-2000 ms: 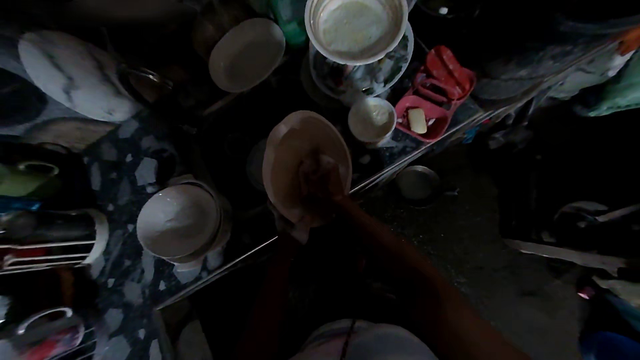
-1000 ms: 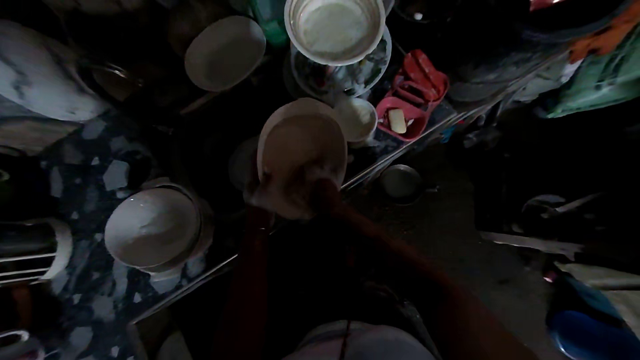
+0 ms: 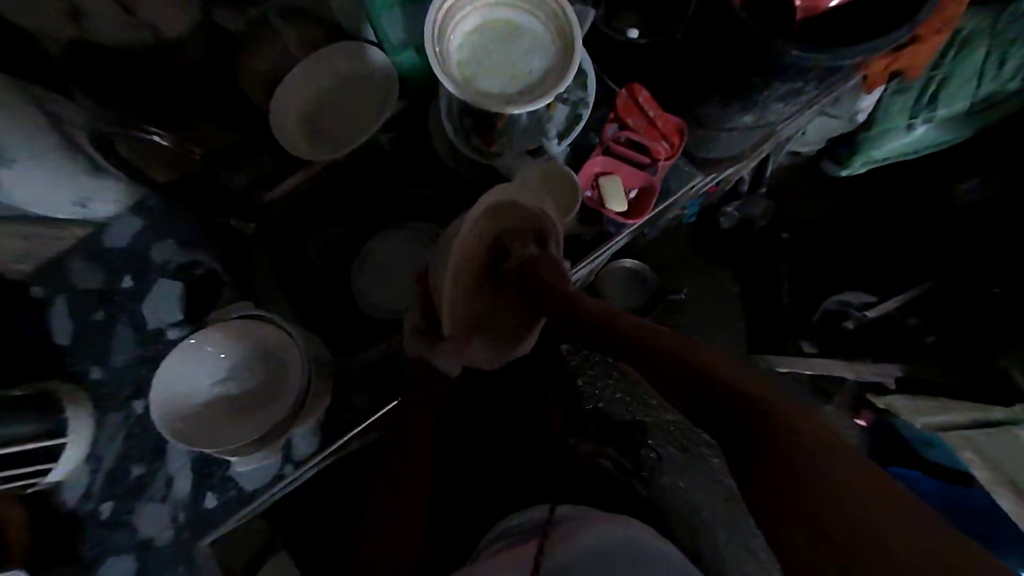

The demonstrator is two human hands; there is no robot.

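Note:
A light-coloured bowl (image 3: 468,296) is tilted over the sink area at the middle of the view. My left hand (image 3: 432,336) grips its lower left rim from outside. My right hand (image 3: 524,268) is inside the bowl, against its inner surface; blur and darkness hide the fingers, so whether it holds anything cannot be told. Just above is a small pale cup (image 3: 558,188). A red plastic soap box (image 3: 632,164) lies to the right with a pale bar of soap (image 3: 614,193) in it. A dim round dish (image 3: 392,270) sits left of my left hand.
Stacked white bowls (image 3: 228,384) stand on the speckled stone counter (image 3: 164,304) at left. An oval bowl (image 3: 334,100) and a round metal-like basin (image 3: 512,52) on a clear dish are at the back. A small pan (image 3: 626,284) lies low beyond the counter edge; a wire rack (image 3: 72,432) is far left.
The bowl in my hands has turned from facing up toward me to a steeper tilt. My left hand still grips its rim and my right hand stays inside it.

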